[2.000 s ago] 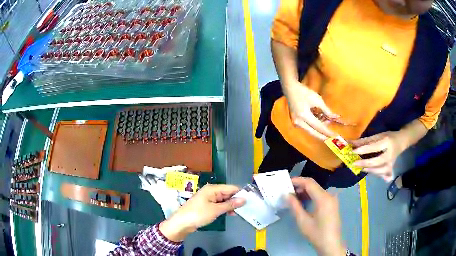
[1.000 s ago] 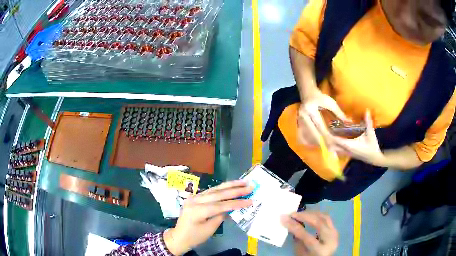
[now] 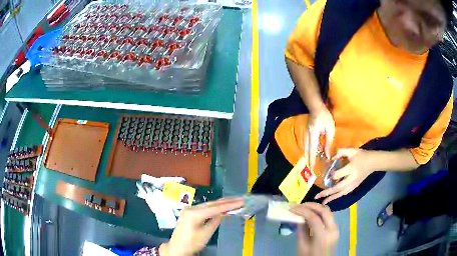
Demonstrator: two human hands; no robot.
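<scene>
My left hand (image 3: 200, 222) holds a greyish, blurred card or clear sleeve (image 3: 255, 205) by its left end, low in the middle of the picture. My right hand (image 3: 316, 225) grips a whitish card (image 3: 284, 212) by its right end. The two pieces meet or overlap between my hands, seen nearly edge-on and blurred by motion. Whether one is inside the other I cannot tell. A yellow card (image 3: 179, 194) lies on the crumpled white gloves (image 3: 161, 214) at the bench corner.
A person in orange (image 3: 371, 90) stands opposite, holding another yellow card (image 3: 297, 184) and a small shiny item. On the left are stacked blister trays (image 3: 125, 45), a board with rows of dark parts (image 3: 160, 167), a bare tray (image 3: 77, 150) and a narrow strip (image 3: 90, 198).
The cards between my hands have tilted from face-up and spread to nearly edge-on. The other person's yellow card has swung left and down, and their hands have moved apart.
</scene>
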